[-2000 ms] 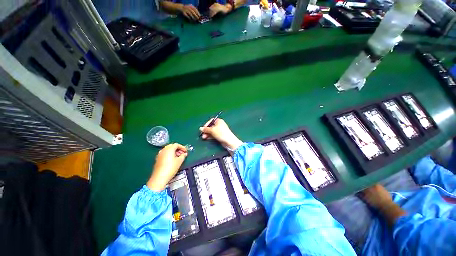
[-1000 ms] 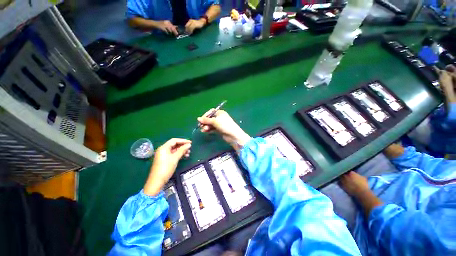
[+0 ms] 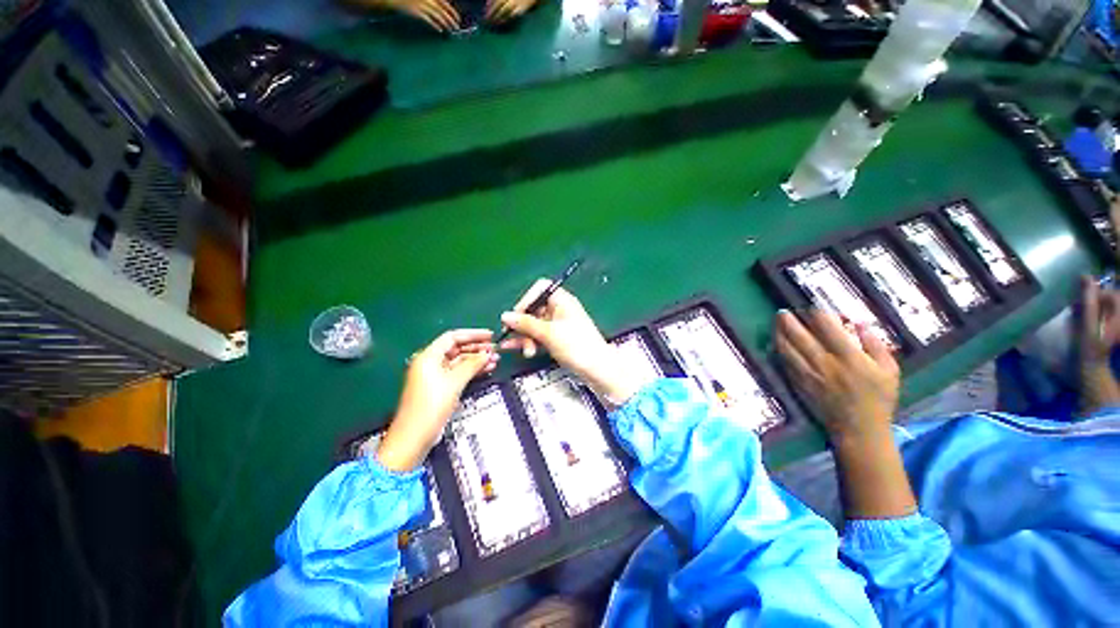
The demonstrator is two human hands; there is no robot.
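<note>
My right hand (image 3: 555, 329) holds dark pen-like tweezers (image 3: 540, 298), their tip pointing down-left to my left fingertips. My left hand (image 3: 445, 378) has thumb and fingers pinched together, touching or nearly touching the tweezers' tip; a tiny whitish bit seems to be at the fingertips. Both hands are above the upper edge of a black foam tray (image 3: 555, 521). Its slots hold white phone screen units (image 3: 494, 472); the leftmost unit is darker and partly under my left sleeve, and my right arm covers part of the tray. A clear round cup (image 3: 340, 333) with whitish bits stands to the left.
A second black tray (image 3: 887, 350) with white units lies at right, a neighbouring worker's hand (image 3: 841, 374) over its near-left corner. A plastic-wrapped post (image 3: 866, 111) stands beyond. A grey vented cabinet (image 3: 117, 209) is at left, black stacked trays (image 3: 289, 92) at the far left. Another worker's hands show across the bench.
My hands have come together, the tweezers' tip now at my left fingertips. The neighbour's hand has moved up onto the tray at right. The camera view has shifted.
</note>
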